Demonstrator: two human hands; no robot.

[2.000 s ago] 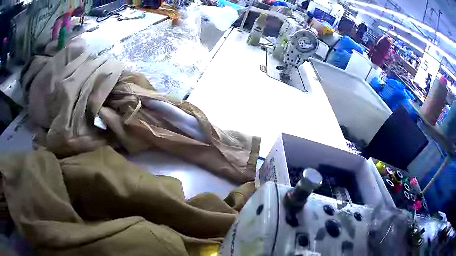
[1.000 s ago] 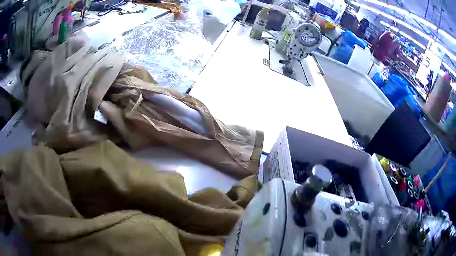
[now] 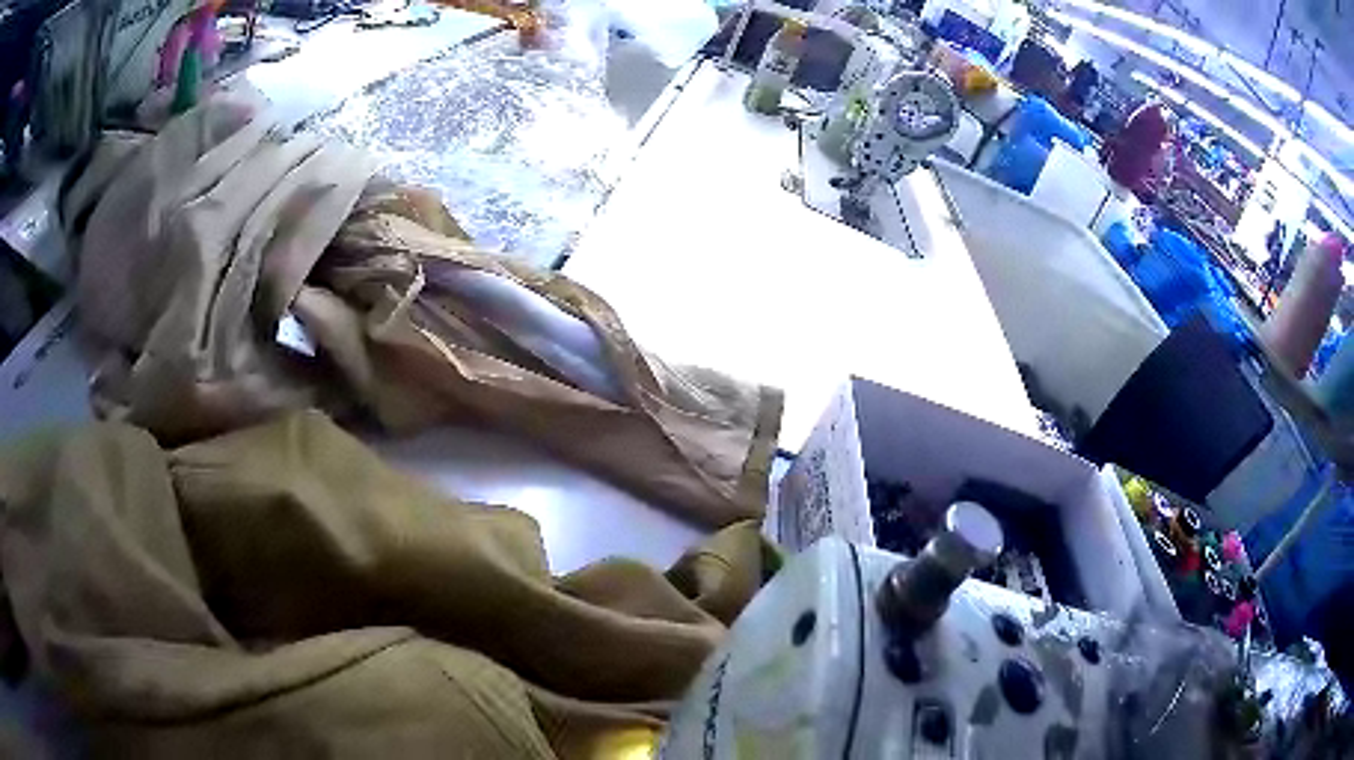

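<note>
A tan-brown cloth garment (image 3: 342, 572) lies in loose folds at the lower left, its right end running to the left side of the sewing machine head (image 3: 787, 653). A yellow glow shows at the bottom edge beside the head. A paler beige garment (image 3: 208, 282) lies behind it, bunched at the left, with one open part stretching right to near the white carton. The needle area is cut off by the bottom edge. Neither of my hands is in the picture.
An open white carton (image 3: 826, 475) with dark items stands behind the head. Small coloured spools (image 3: 1188, 542) are at its right. Crinkled clear plastic (image 3: 475, 134) lies on the far table. A second sewing machine (image 3: 898, 126) stands at the back, with a black panel (image 3: 1181, 408) at right.
The view has shifted slightly, so the machine head and carton appear a little further right than at first. The brown cloth near the head has shifted slightly.
</note>
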